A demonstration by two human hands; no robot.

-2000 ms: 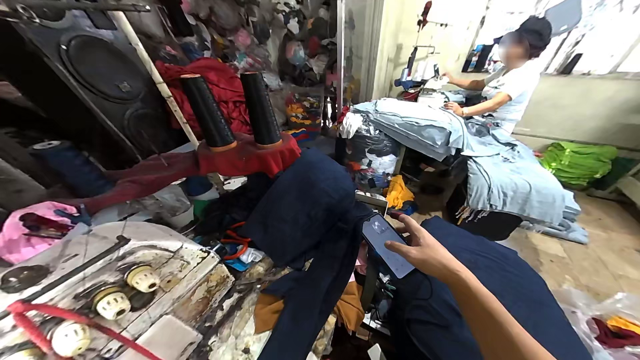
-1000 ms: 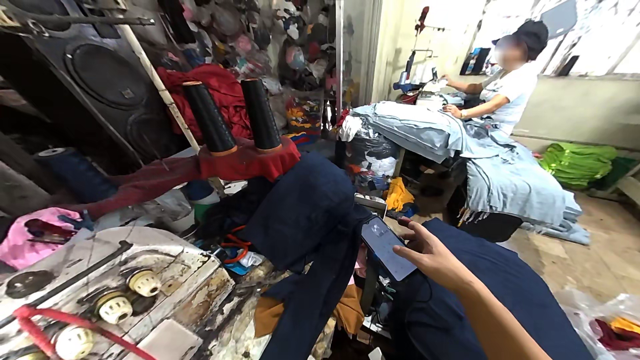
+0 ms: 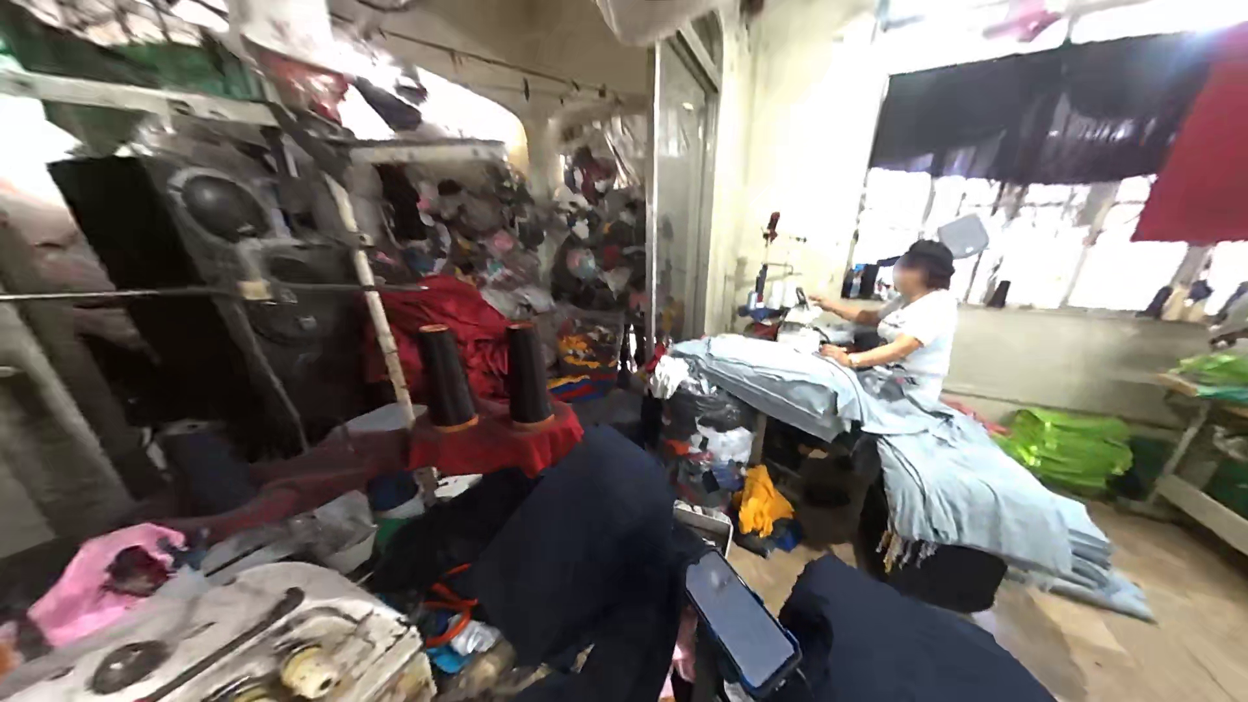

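Neither of my hands shows at this moment. A smartphone in a dark case [image 3: 741, 619] lies tilted near the bottom centre, with its screen side up and nobody's hand on it. Dark navy fabric [image 3: 595, 536] is heaped just left of the phone, and more navy cloth [image 3: 897, 634] spreads at its right. At the lower left is a worn, pale sewing machine [image 3: 244, 634] with tension knobs. Two cones of black thread [image 3: 447, 375] [image 3: 528, 373] stand on a red cloth [image 3: 497, 444] behind it.
A co-worker [image 3: 912, 322] sits at another sewing machine [image 3: 801, 327] beside piled light-blue fabric [image 3: 975, 478]. Green cloth [image 3: 1068, 448] lies farther right. A speaker [image 3: 234, 214] stands at the left, near a pale upright pole [image 3: 375, 312]. Yellow cloth [image 3: 762, 502] is on the floor.
My right hand, earlier on the phone, has let go and left the view. The view has tilted upward, showing more windows and wall.
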